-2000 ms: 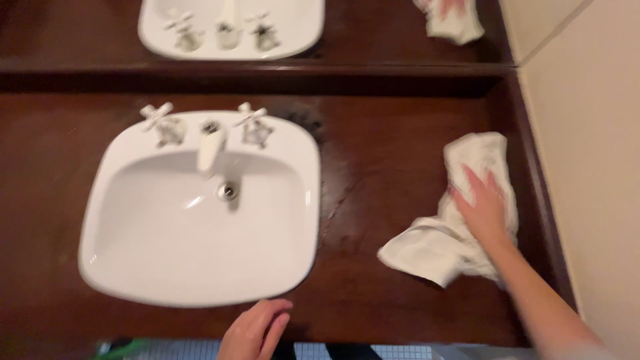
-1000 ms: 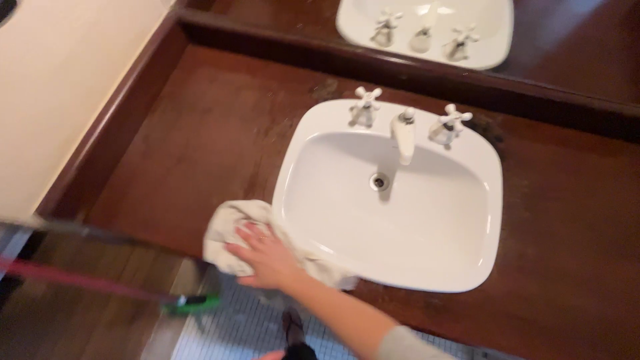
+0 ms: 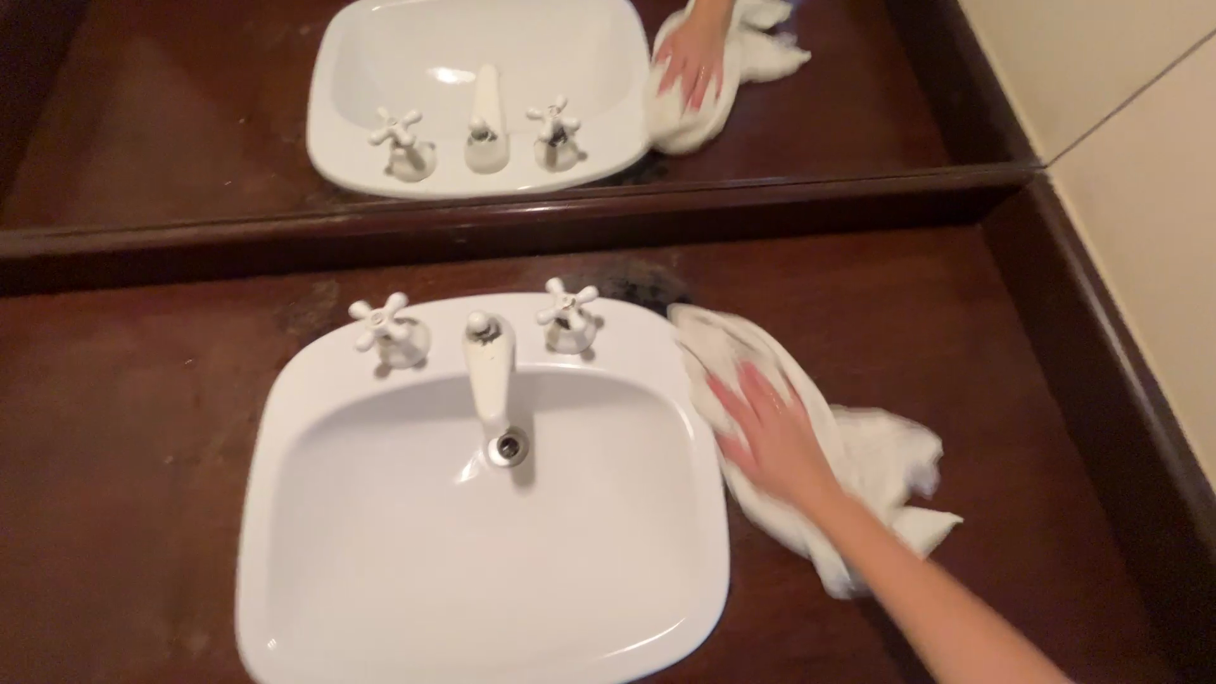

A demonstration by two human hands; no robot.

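My right hand (image 3: 771, 439) lies flat with its fingers spread on a crumpled white cloth (image 3: 883, 456), pressing it on the dark wooden countertop (image 3: 988, 380). The cloth touches the right rim of the white washbasin (image 3: 456, 560), and one part of it trails off to the right of my wrist. Behind the bowl stand a white spout (image 3: 490, 370) and two cross-handled taps, one on the left (image 3: 389, 331) and one on the right (image 3: 568, 315). My left hand is out of view.
A mirror (image 3: 190, 114) behind the counter reflects the basin, cloth and hand. A raised wooden ledge (image 3: 532, 228) runs below it, and a wooden edge (image 3: 1130, 304) meets the pale wall (image 3: 1149, 190) at the right. Dark stains mark the wood behind the taps.
The view has swung a lot. The cloth and my right hand are now by the basin's right rim; one second ago they were at its front left. My left hand, seen two seconds ago, is gone from view.
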